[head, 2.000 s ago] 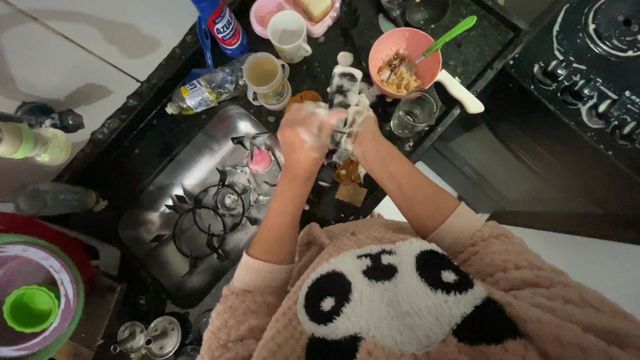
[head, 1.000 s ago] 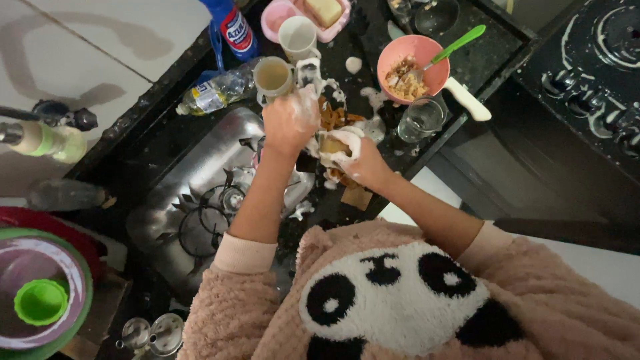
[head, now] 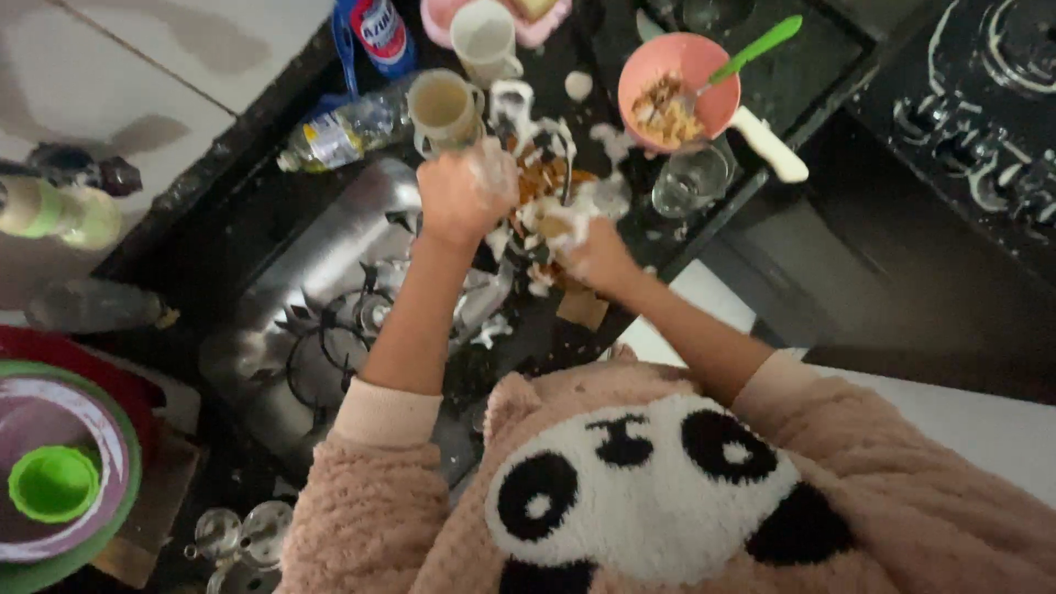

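Note:
My left hand (head: 466, 194) is closed and soapy, above the counter by the sink's edge; what it grips is hidden. My right hand (head: 590, 252) is shut on a foam-covered sponge (head: 557, 224), blurred by motion. Around both hands lie white suds and orange-brown scraps (head: 540, 173). A foam-coated metal piece (head: 511, 103) lies just beyond them. The stainless steel sink (head: 272, 272) below my left forearm holds black stove grates (head: 318, 355). Beyond my left hand stands a beige mug (head: 443, 107).
Farther back are a white mug (head: 483, 37), a blue bottle (head: 379, 37) and a clear plastic bottle (head: 351, 132). At the right stand a pink bowl with food (head: 681, 91), a drinking glass (head: 693, 181), a white-handled utensil (head: 771, 144) and the stove (head: 990, 107).
My hands, close together over a foamy piece two seconds ago, are now farther apart. The orange-brown scraps between them show more. The view has shifted slightly.

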